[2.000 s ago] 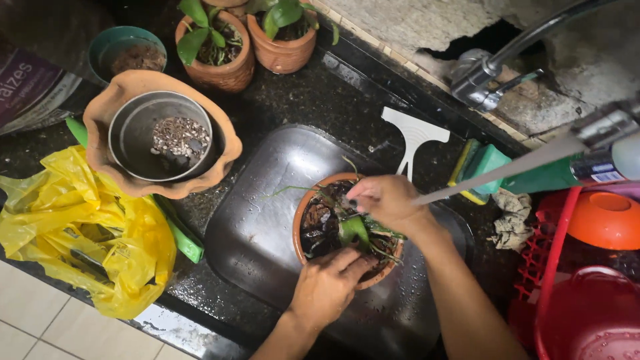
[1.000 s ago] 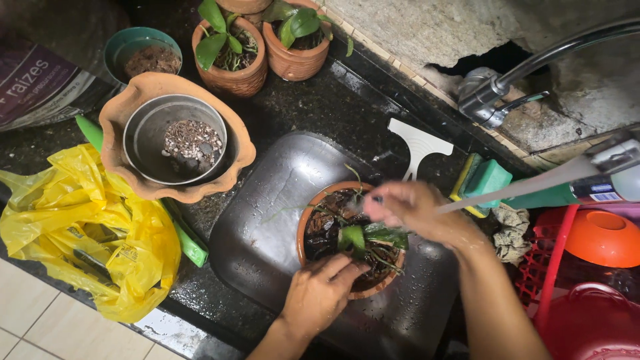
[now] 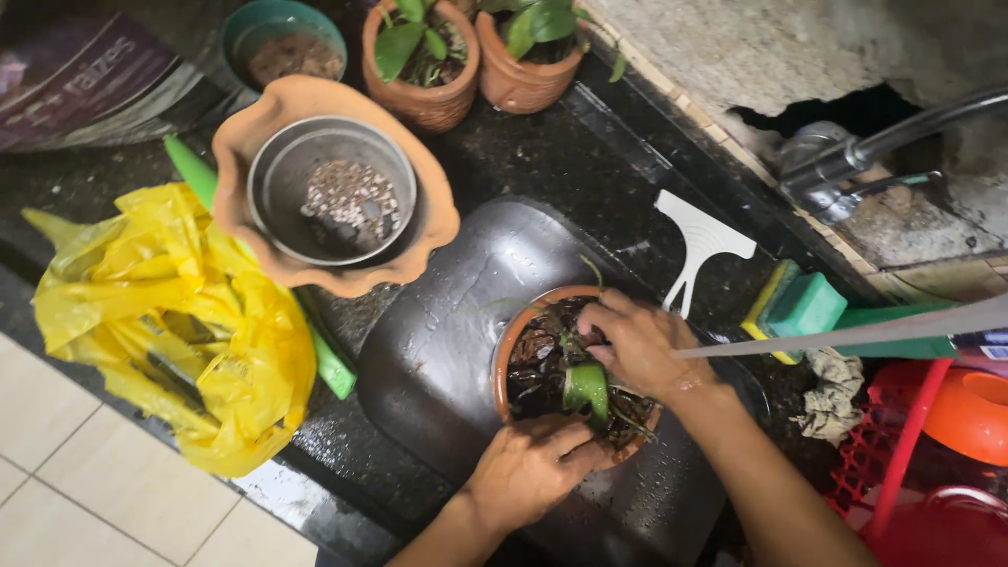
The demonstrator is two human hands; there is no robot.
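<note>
A terracotta pot (image 3: 508, 346) holding dark bark and a plant with a short green leaf (image 3: 587, 387) and thin roots stands in the steel sink (image 3: 425, 394). My left hand (image 3: 539, 465) rests on the near rim, its fingers at the base of the leaf; whether they pinch anything is hidden. My right hand (image 3: 634, 339) is over the far right side of the pot, fingers curled at the bark and roots; what lies between the fingertips cannot be told. A stream of water (image 3: 850, 331) appears to run from the right towards my right wrist.
Left of the sink are a scalloped clay dish (image 3: 236, 173) with a metal bowl (image 3: 264, 189) of gravel and a yellow plastic bag (image 3: 181, 331). Potted plants (image 3: 520, 79) stand behind. A white squeegee (image 3: 697, 236), a sponge (image 3: 803, 303) and a faucet (image 3: 835, 169) are on the right.
My right hand has shifted slightly over the pot, and its fingers now reach lower into the bark. My left hand stays at the near rim.
</note>
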